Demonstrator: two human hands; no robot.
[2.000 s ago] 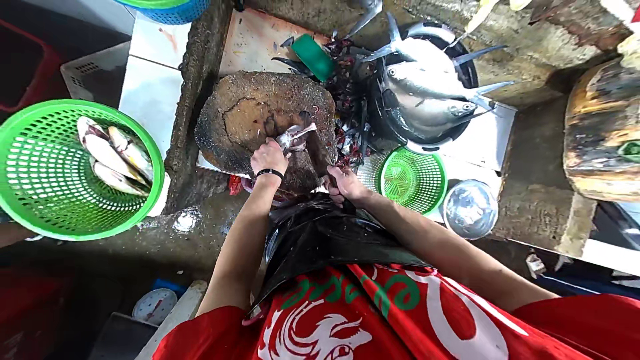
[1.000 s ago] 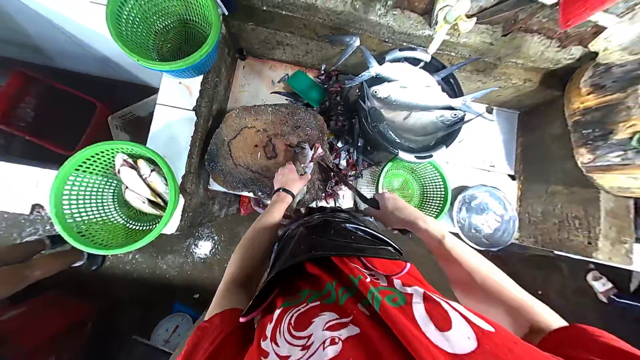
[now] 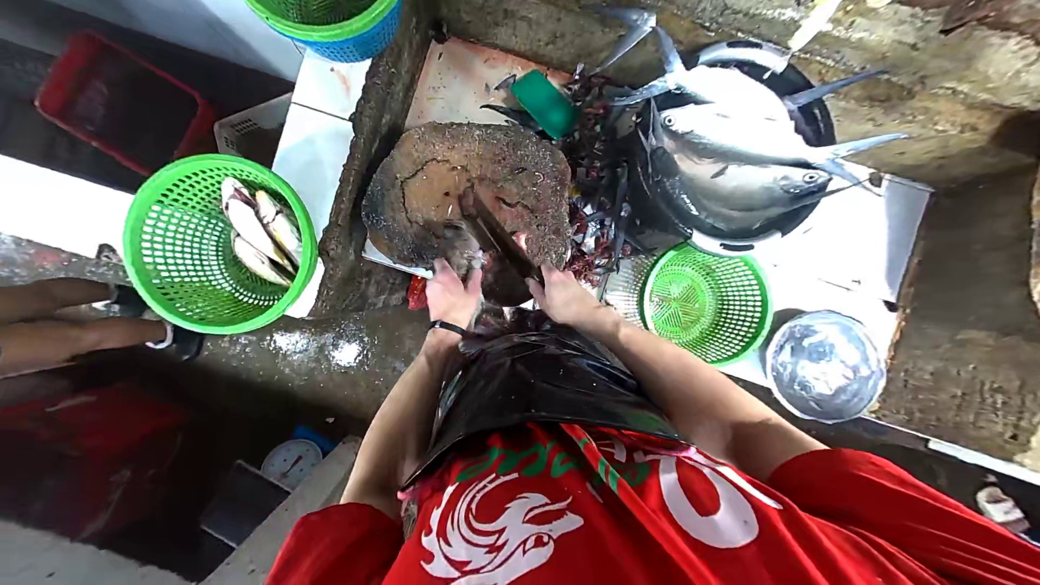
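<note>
My right hand (image 3: 566, 299) grips the handle of a large knife (image 3: 496, 231), whose dark blade points up and left over the round wooden chopping block (image 3: 435, 183). At the block's near edge, my left hand (image 3: 453, 294) is on a fish piece (image 3: 465, 250), blurred and partly hidden by the fingers. Fish scraps (image 3: 597, 203) lie in a heap right of the block. Beyond the heap, large silvery fish (image 3: 735, 150) fill a black tub (image 3: 812, 122).
A green basket (image 3: 213, 323) with several fish (image 3: 258, 227) stands left. Right are a green colander (image 3: 707, 305) and a metal bowl (image 3: 826, 366). A green scoop (image 3: 544, 104) lies behind the block. A person's bare legs (image 3: 81, 325) show at far left.
The knife, low at the block's right side one second ago, now lies across its middle. My left hand has moved down toward the block's near edge.
</note>
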